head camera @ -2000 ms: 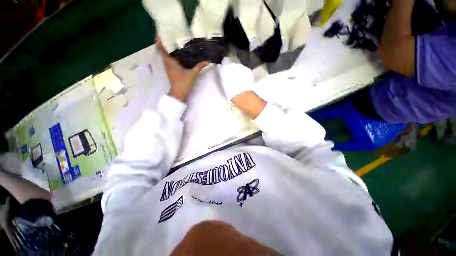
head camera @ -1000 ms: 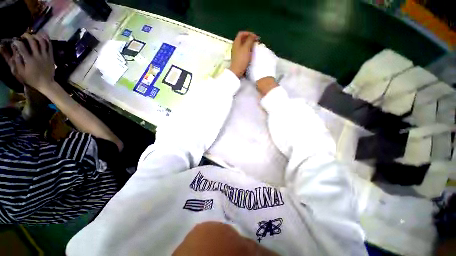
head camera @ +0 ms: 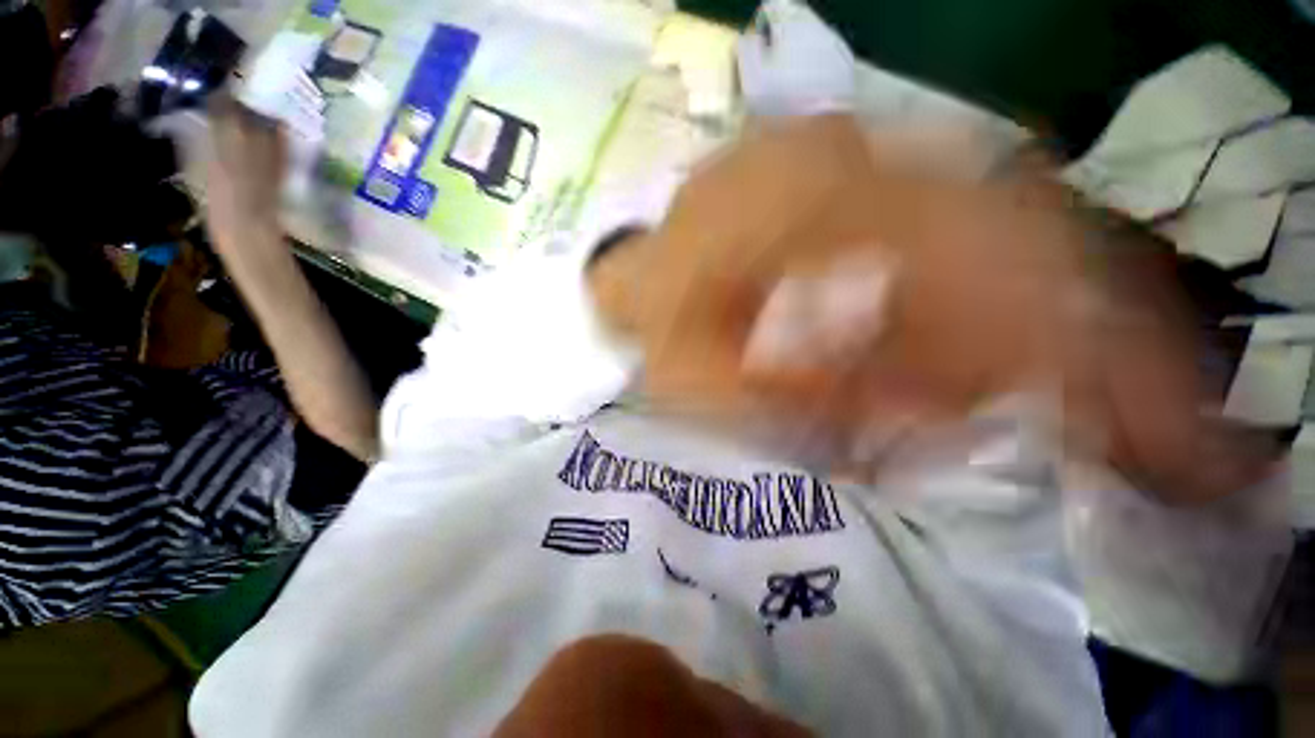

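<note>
My left hand (head camera: 923,289), bare and strongly blurred, is raised close to the camera and covers much of the bench. A pale patch shows at its middle; I cannot tell whether it holds something. My right hand (head camera: 796,61), in a white knit glove, is at the belt-side edge of the bench, partly hidden behind the left; its fingers and any contents are unclear. Cartons with cream flaps (head camera: 1190,123) stand at the right, partly covered by the blurred hand. Cream-yellow paper scraps (head camera: 698,61) lie left of the glove.
A printed green sheet (head camera: 570,108) with a blue bar lies on the bench at left. Another person's arm (head camera: 281,274) reaches in at left, beside a striped shirt and a shiny dark object (head camera: 191,65). The green belt (head camera: 995,51) runs beyond the bench.
My left hand has come up from the belt-side edge towards the camera and blurred. My gloved hand stays near that edge. The neighbour's hand has moved right, over the bench's left end.
</note>
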